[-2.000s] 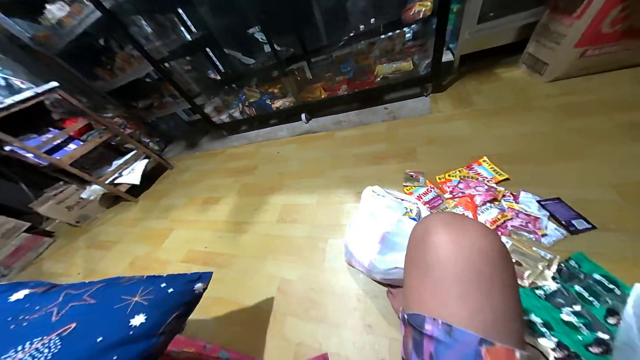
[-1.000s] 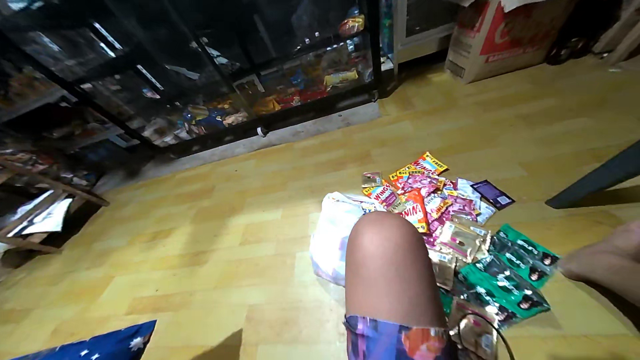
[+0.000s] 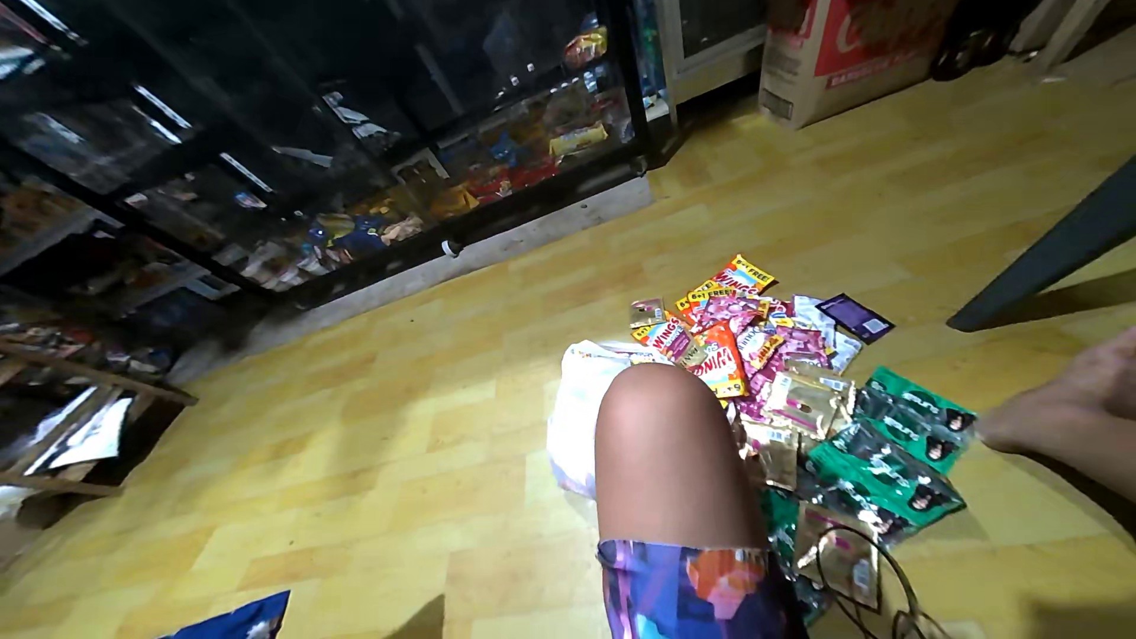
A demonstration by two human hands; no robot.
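Neither of my hands shows in view. My bare raised knee (image 3: 666,444) stands in the middle, above patterned shorts (image 3: 701,586). A white plastic bag (image 3: 577,426) rests on the floor behind and left of it. To the knee's right lies a spread of packets: red and yellow sachets (image 3: 717,362), pink sachets (image 3: 799,344), gold sachets (image 3: 803,399), a purple packet (image 3: 854,318) and green sachet strips (image 3: 887,479). A thin dark cord (image 3: 905,590) loops over the lowest gold sachet. A bare limb (image 3: 1056,417), apparently a foot, is cut off at the right edge.
A dark glass-fronted display cabinet (image 3: 355,169) holding assorted goods spans the back. At the top right stands a cardboard box (image 3: 852,53). A dark furniture leg (image 3: 1056,240) is at right, a wooden rack (image 3: 80,435) at left, and blue starred fabric (image 3: 240,619) at bottom left.
The view has shifted to the right. The dark furniture leg, the bare limb and the cord now show, while less of the blue starred fabric is in view.
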